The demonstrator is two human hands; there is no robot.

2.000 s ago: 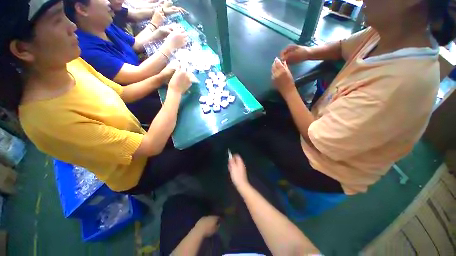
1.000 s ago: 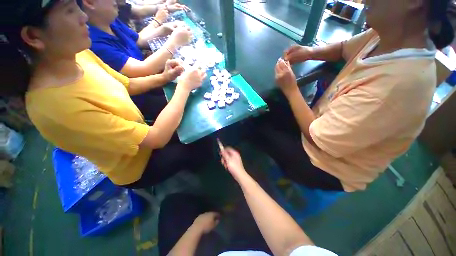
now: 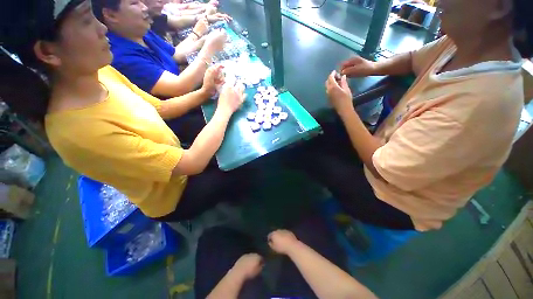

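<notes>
My left hand (image 3: 251,264) rests over my dark-clothed left thigh, its fingers curled; nothing can be made out in it. My right hand (image 3: 283,240) is low over my lap, to the right of and a little beyond the left hand, with curled fingers; any tool in it is hidden. The hands are apart. A loose cluster of small white housings (image 3: 267,109) lies on the near end of the green bench (image 3: 245,149), beyond my hands.
A worker in yellow (image 3: 117,140) sits left, a worker in blue behind. A worker in peach (image 3: 450,134) sits right on a blue stool (image 3: 374,239). Blue bins (image 3: 96,216) with clear parts stand on the left floor. A green post (image 3: 273,44) rises beside the bench. Tan slats lie lower right.
My right hand has drawn back from near the bench edge to my lap, and the thin stick seen in it is no longer visible. My left hand has barely moved.
</notes>
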